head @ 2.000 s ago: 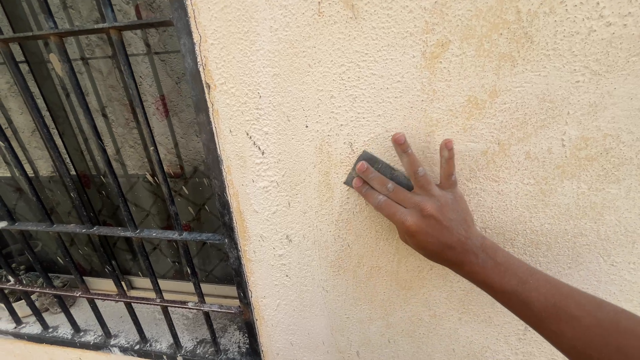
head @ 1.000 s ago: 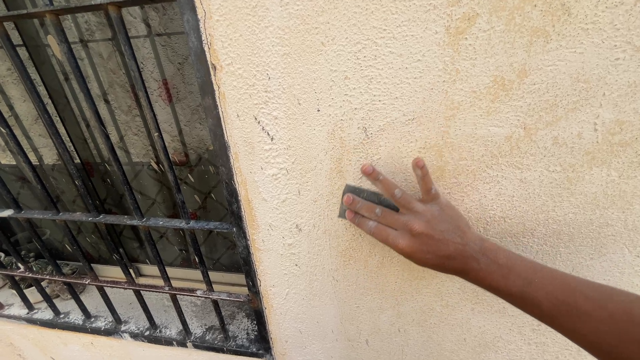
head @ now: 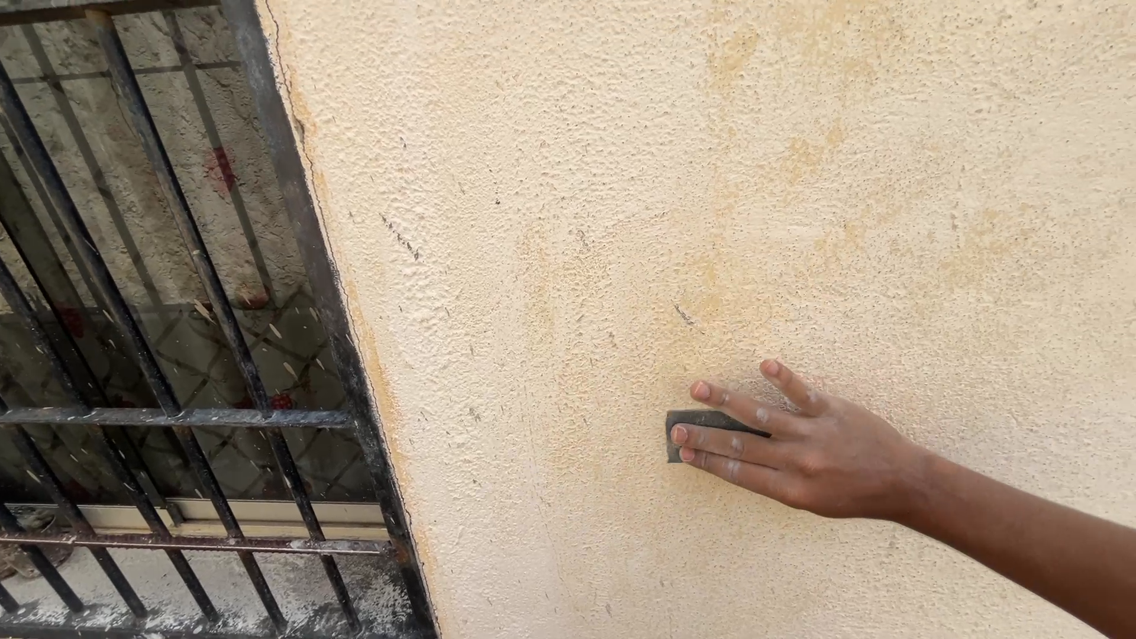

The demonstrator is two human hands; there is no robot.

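Observation:
My right hand (head: 799, 444) lies against a cream textured plaster wall (head: 550, 355), right of the window. Under its fingers is a small dark grey sheet, seemingly sandpaper (head: 710, 420), pressed flat on the wall. The sheet's left end and upper edge show; the rest is hidden under the fingers and palm. Pale dust marks the fingers, which are spread, two of them over the sheet. The wall around the hand bears yellowish patches and small dark scuffs. My left hand is out of view.
At the left is a window behind a black metal grille (head: 195, 417), spotted with pale paint. A dusty sill (head: 266, 577) runs below it. A thin crack (head: 324, 240) follows the wall's edge beside the grille frame.
My right hand has moved down the wall with the dark sheet beneath its fingers. The view has shifted slightly.

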